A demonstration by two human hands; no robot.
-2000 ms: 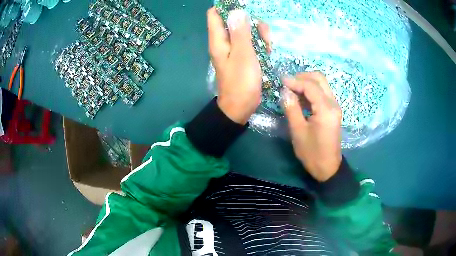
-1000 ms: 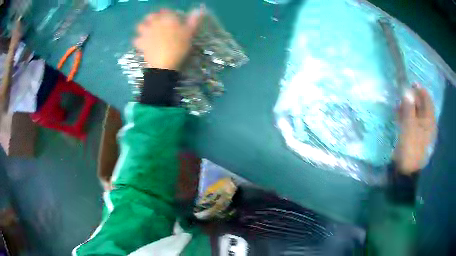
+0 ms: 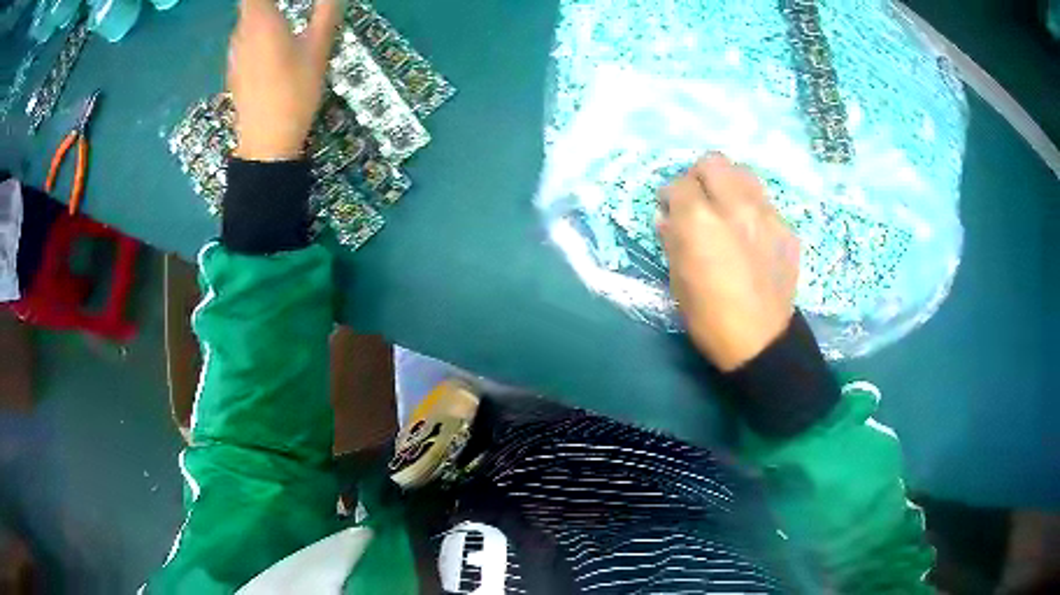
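Observation:
My left hand [image 3: 277, 81] is over the pile of PCB strips [image 3: 378, 99] at the upper left; its fingertips reach the top edge, and whether it grips a strip cannot be told. The pile lies in overlapping rows on the table. My right hand [image 3: 727, 256] is over the open near part of the clear bag of components [image 3: 663, 105], fingers curled down; its fingertips are hidden, so a held part cannot be seen. One dark PCB strip [image 3: 819, 87] lies on the far side of the bag, apart from the pile.
Orange-handled pliers [image 3: 79, 157] lie at the left of the table [image 3: 488, 233], near another strip [image 3: 58, 76]. Light blue cups [image 3: 114, 16] are at the far left. A red frame [image 3: 87, 279] and a brown box [image 3: 363, 389] are below the table edge. A pale rail runs at upper right.
My left hand has moved from over the bag to the pile at left. My right hand went to the bag's right side and is back at its near part. A strip now lies on the bag.

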